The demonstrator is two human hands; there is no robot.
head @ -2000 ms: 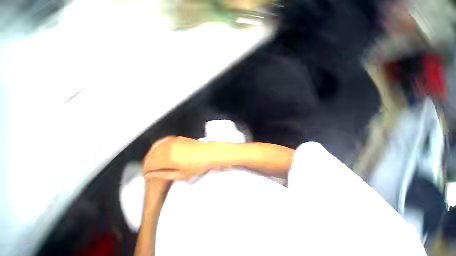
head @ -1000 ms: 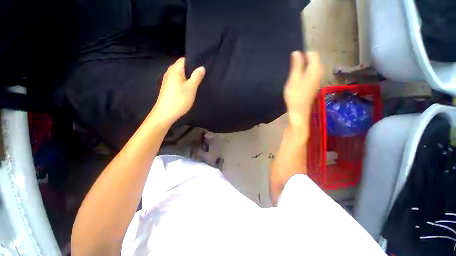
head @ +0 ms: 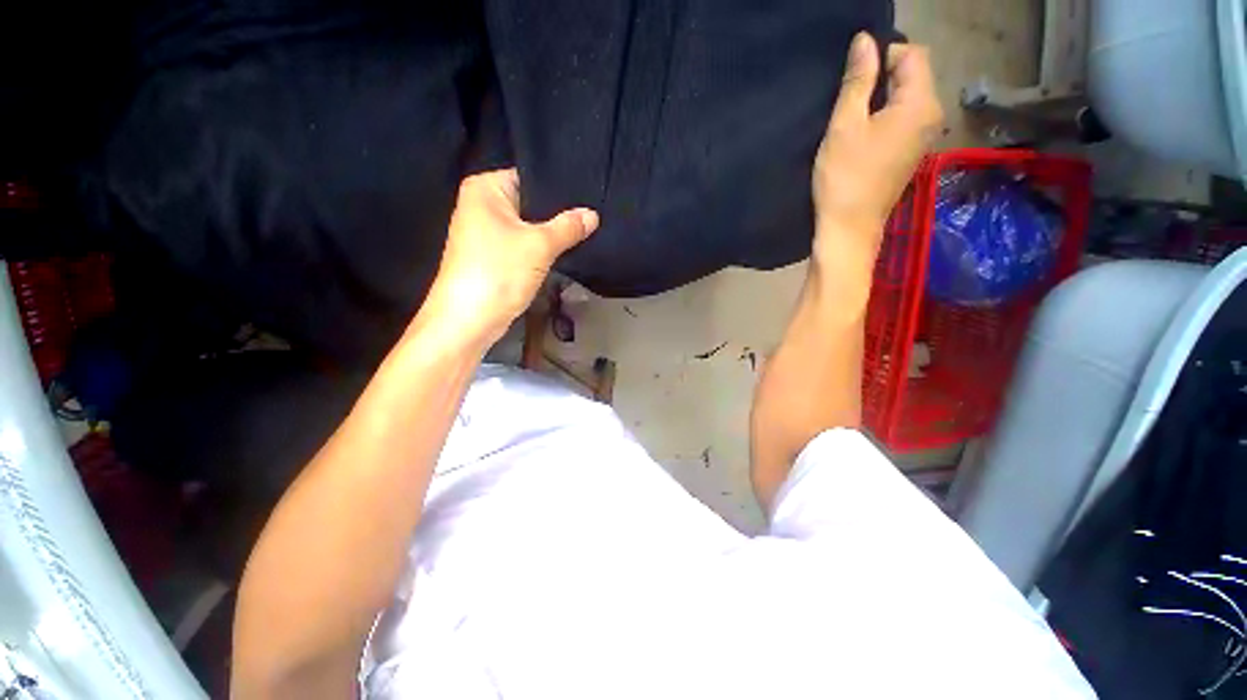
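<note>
A black garment piece (head: 698, 137) hangs between my hands at the top centre, its rounded lower edge above the floor. My left hand (head: 503, 253) grips its left edge, thumb on top and fingers hidden behind the cloth. My right hand (head: 875, 137) pinches its right edge near the top of the view. More black cloth (head: 287, 164) lies in a bulky heap at the upper left, next to the held piece.
A red plastic basket (head: 944, 431) with a blue bag (head: 994, 239) stands on the floor at right. Grey rounded containers (head: 1060, 390) stand beside it; black cloth with white threads (head: 1176, 547) lies at lower right. A white table edge (head: 69, 547) curves along the left.
The blurred view has cleared and swung over the floor and basket. Since one second ago, both hands and the cloth sit higher and further right in view, and the right hand has closed on the edge.
</note>
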